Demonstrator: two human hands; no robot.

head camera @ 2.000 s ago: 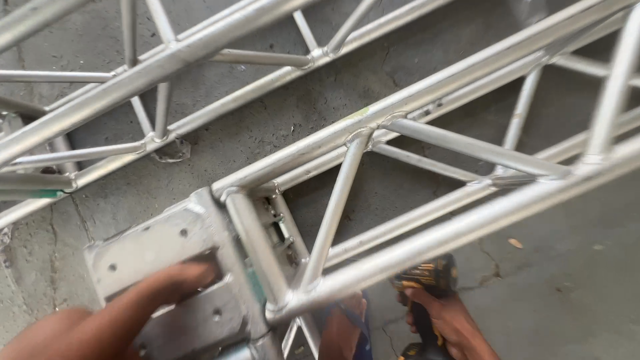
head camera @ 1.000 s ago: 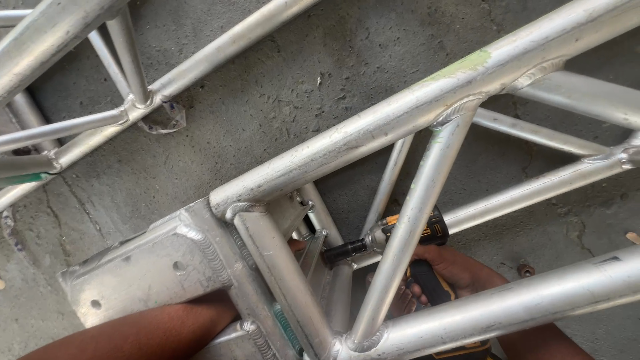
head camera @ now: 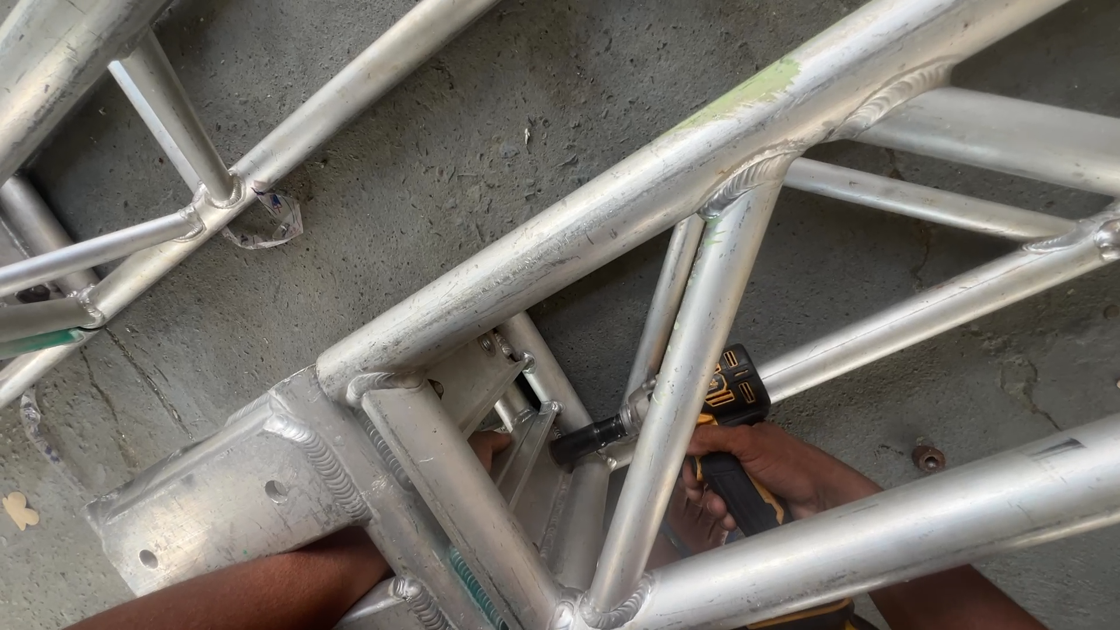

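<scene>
My right hand grips the handle of a black and yellow cordless impact wrench, seen behind a diagonal tube. Its dark socket points left into the end of a welded aluminum truss, near the inner fins of the end bracket. My left forearm reaches in beneath the bracket's drilled end plate. Only fingertips of my left hand show, at the inner side of the bracket; what they hold or touch is hidden. A bolt head sits on the bracket's inner wall.
A second aluminum truss lies at the upper left, with a scrap of printed plastic beside its joint. A rusty nut lies on the concrete floor at the right. A small pale piece lies far left. A bare foot shows below the tool.
My left hand has moved from on top of the end plate to inside the bracket. The impact wrench has come up into the truss, its socket at the bracket. The view is closer now.
</scene>
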